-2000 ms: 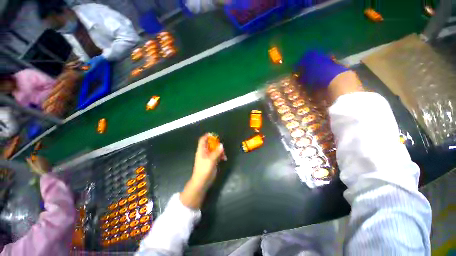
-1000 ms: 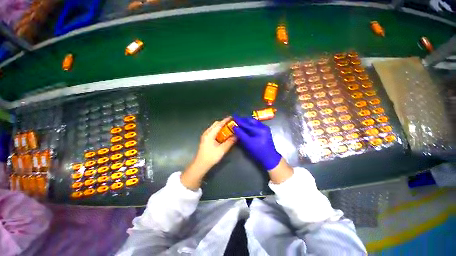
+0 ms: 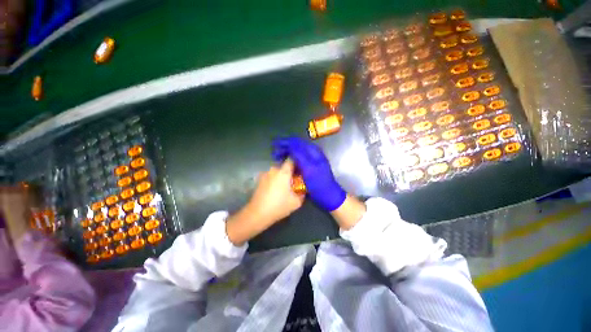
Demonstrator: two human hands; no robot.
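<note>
My bare left hand [image 3: 269, 198] holds an orange component [image 3: 298, 185], mostly hidden between my two hands. My right hand [image 3: 311, 170], in a purple glove, closes over the top of it and touches my left fingers; whether it grips the component itself is hidden. Two loose orange components lie on the dark green bench beyond my hands, one upper [image 3: 334, 89] and one lower [image 3: 325, 126]. The right blister tray [image 3: 383, 170] shows rows of orange ends. The left blister tray [image 3: 162, 194] is partly filled, with empty grey pockets at its far side.
A pale metal rail [image 3: 227, 72] separates the bench from the green conveyor belt [image 3: 194, 39], which carries scattered components. Brown cardboard [image 3: 528, 58] with clear empty trays [image 3: 558, 130] lies at far right. A neighbour's pink sleeve [image 3: 45, 279] is at lower left.
My right hand came from the right tray to my left hand, and now covers more of the held component. The view has tilted down and turned. The neighbour's arm has come back into view.
</note>
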